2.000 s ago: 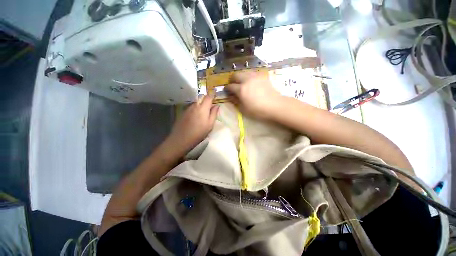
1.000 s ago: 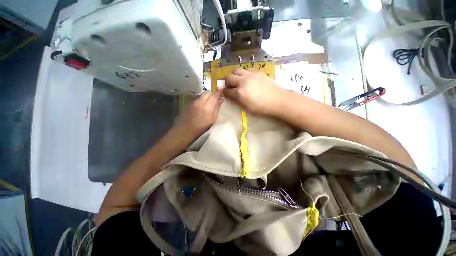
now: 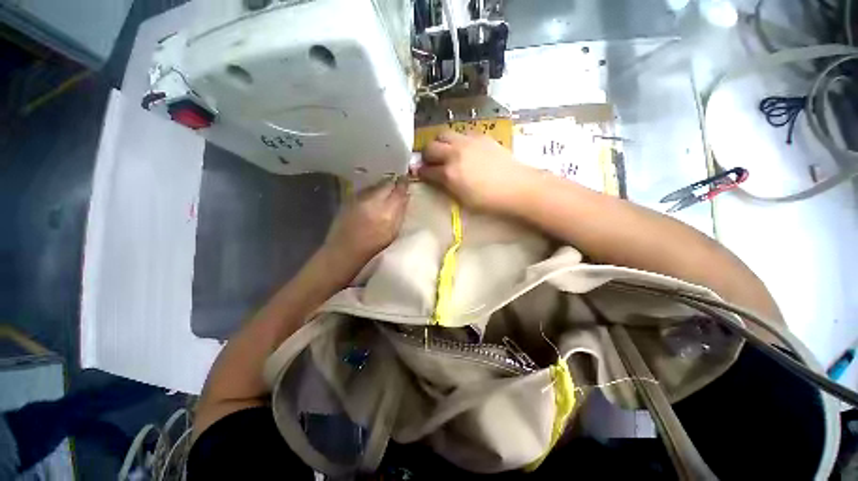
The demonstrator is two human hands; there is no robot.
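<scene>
The beige bag (image 3: pixel 508 235) lies across my lap with its upper part at the yellow clamp frame (image 3: pixel 470 126) under the machine. A yellow tape (image 3: pixel 449 277) runs down its middle, and a zipper (image 3: pixel 470 349) shows at the opening. My right hand (image 3: pixel 470 169) lies over the frame, its fingertips pinching at the bag's edge by a small white piece (image 3: pixel 415 162). My left hand (image 3: pixel 374 218) grips the bag's left edge, its fingertips partly hidden beside the machine head.
The white machine head (image 3: pixel 301 94) with a red switch (image 3: pixel 191 114) is at upper left, over a dark mat (image 3: pixel 245 249). A base plate (image 3: pixel 555 150) is right of the frame. Thread snips (image 3: pixel 704 190), beige straps (image 3: pixel 790 52) and a black cord (image 3: pixel 783 111) lie at right.
The view has shifted, so the machine and table appear further right. Both hands stay at the bag's upper edge; my left fingertips are closer to the machine head. The bag's yellow tape bends more.
</scene>
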